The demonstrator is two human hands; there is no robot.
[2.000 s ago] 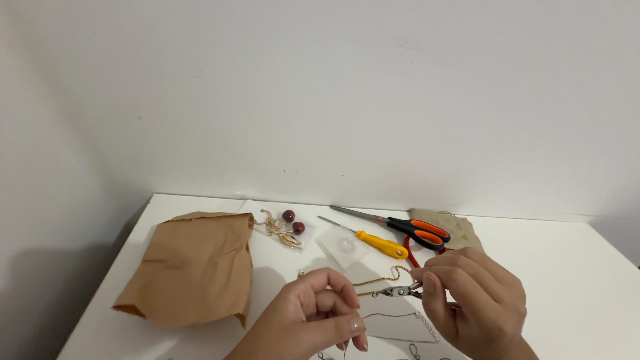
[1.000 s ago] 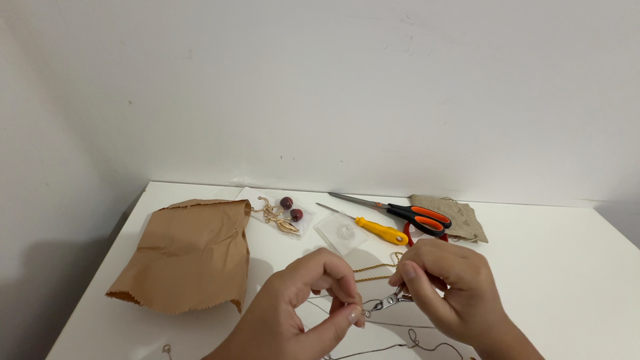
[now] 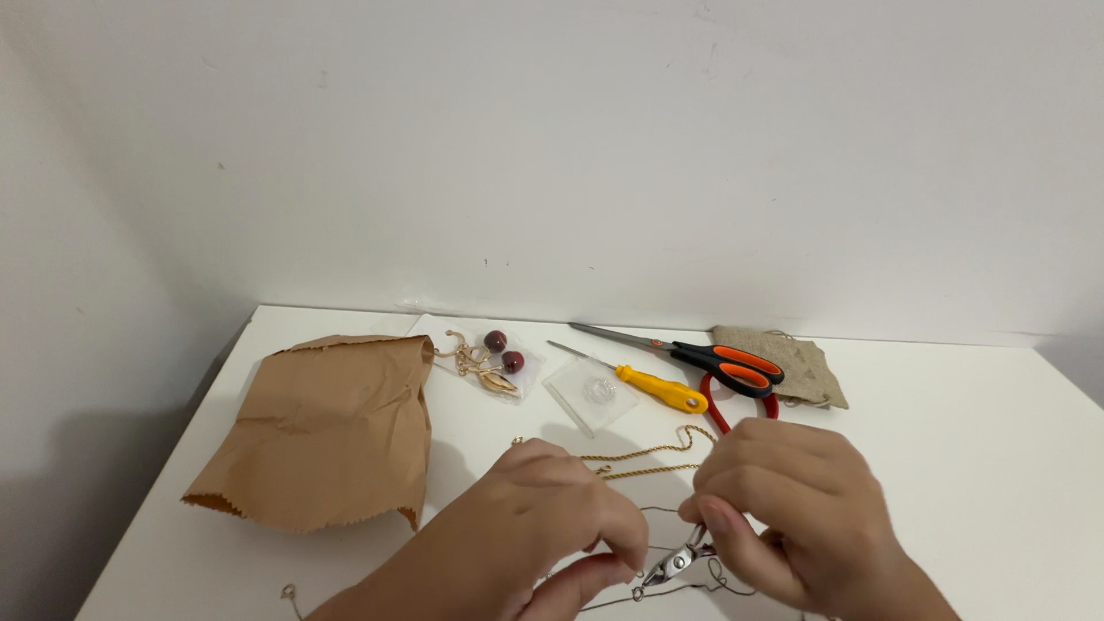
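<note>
My right hand [image 3: 789,509] is closed around small metal jewelry pliers [image 3: 679,562], whose jaws point down and left. At the jaw tips is a small ring [image 3: 638,593] on a thin dark chain [image 3: 681,590]. My left hand [image 3: 569,535] is just left of the jaws, thumb and forefinger pinched on a tiny ring [image 3: 639,573]. Behind both hands lies a gold rope chain [image 3: 647,452] on the white table [image 3: 492,431]. The pliers' handles are mostly hidden in my right palm.
A brown paper bag [image 3: 336,431] lies at left. Farther back are a bagged charm with dark red beads [image 3: 512,361], a clear packet [image 3: 595,392], a yellow-handled screwdriver [image 3: 660,389], black and orange scissors [image 3: 724,362], a red loop [image 3: 712,405] and a burlap pouch [image 3: 798,366]. A wall stands behind.
The pliers, formerly level with the gold chain, are now lower, over the dark chain. My left hand has turned back-side up, its thumb and forefinger close to the jaws.
</note>
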